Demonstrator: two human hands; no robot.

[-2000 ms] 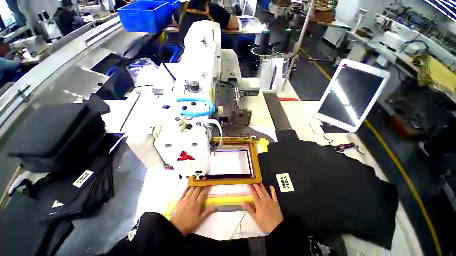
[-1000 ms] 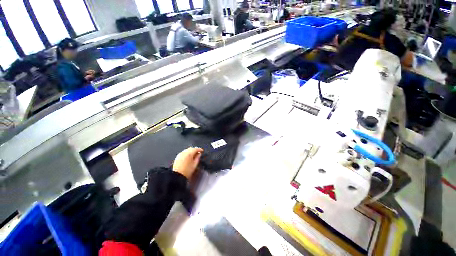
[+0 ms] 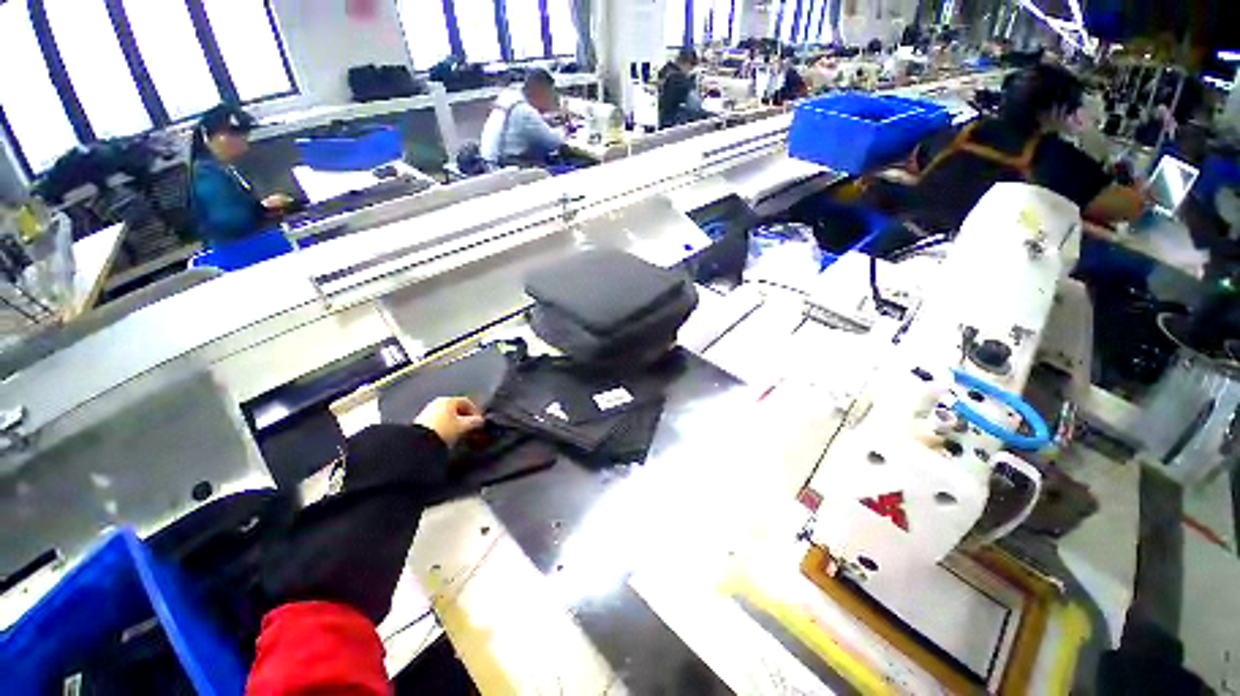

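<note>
My left hand is at the far left of the table with its fingers closed on the edge of a black fabric panel. The panel partly lies under my hand and sleeve. Just right of it is a fanned stack of small black pieces with white labels on top. The white pattern sewing machine stands at the right, with its brown-gold clamp frame under the head. My right hand is not in view; a dark sleeve shows at the lower right edge.
Thick padded black pieces stand behind the labelled stack. A blue bin is at the lower left, another beyond the machine. A long pale rail runs behind the table. Several people sit at stations beyond.
The view has swung left from the machine to the stacks. My left hand has left the template, reached the black pieces and moved further left, shifting a panel. My right hand has left the view.
</note>
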